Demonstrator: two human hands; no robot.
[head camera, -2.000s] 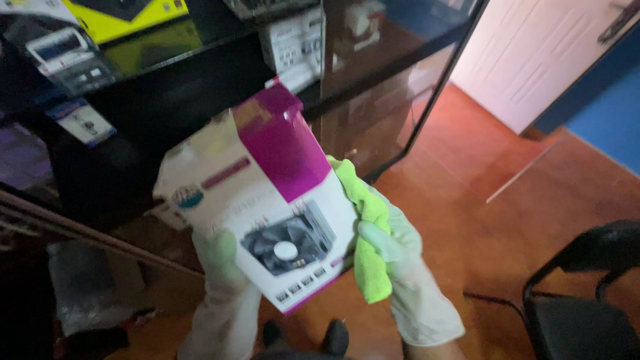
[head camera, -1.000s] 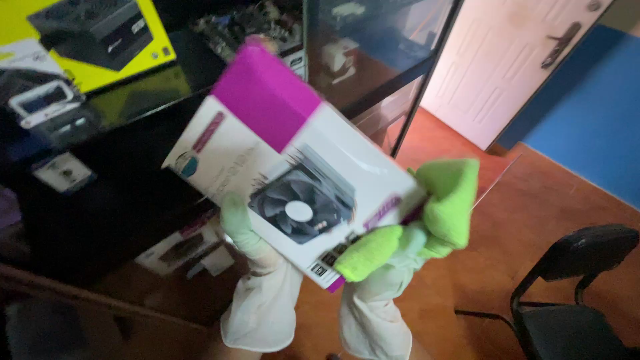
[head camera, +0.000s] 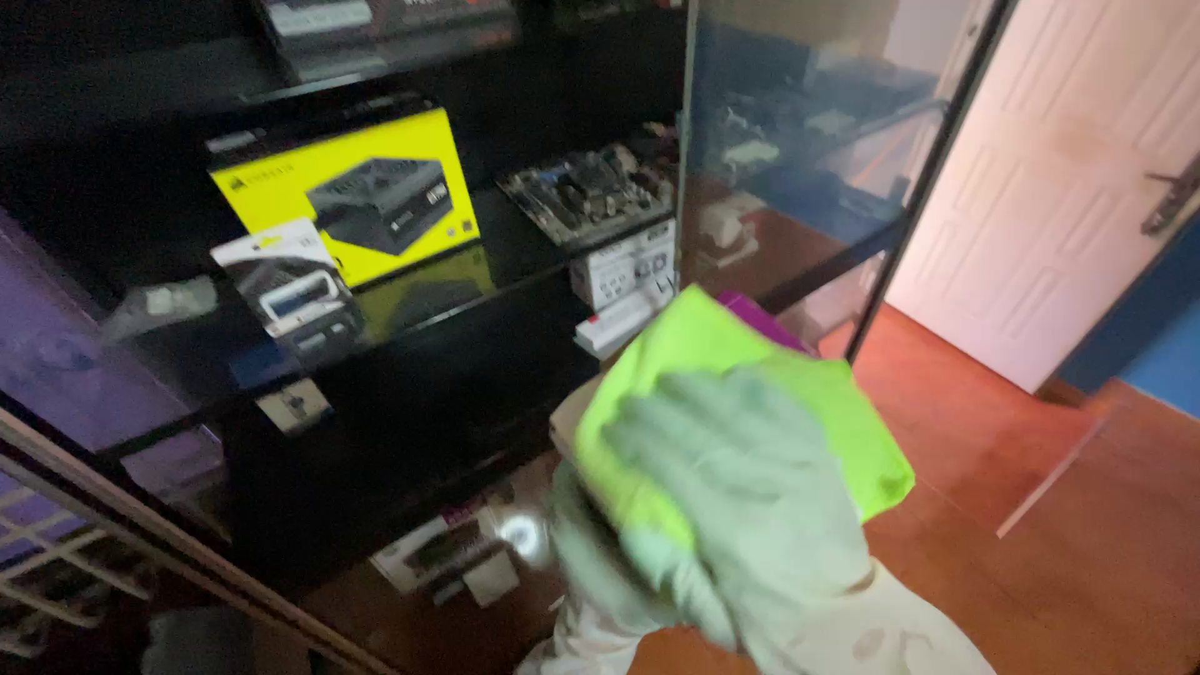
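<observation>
My right hand (head camera: 750, 469), in a pale glove, lies spread over a lime-green cloth (head camera: 872, 459) and presses it against a box. Of that white and purple CPU cooler box (head camera: 764, 319), only a purple edge and a light corner show; the cloth and my hands hide the rest. My left hand (head camera: 595, 553), gloved too and blurred, is below and to the left, holding the box from its lower left side; its fingers are partly hidden.
A glass-shelved cabinet holds a yellow power supply box (head camera: 394, 206), a small blister pack (head camera: 291, 281), a motherboard (head camera: 600, 192) and white boxes (head camera: 628, 267). Its framed glass door (head camera: 797, 150) stands right of them. Further right are a white door (head camera: 1050, 169) and reddish floor (head camera: 975, 469).
The cloth, bunched at the box's right side before, now lies spread over the box under my right hand. The box's printed front has gone from sight. The view has shifted, and the chair is out of it.
</observation>
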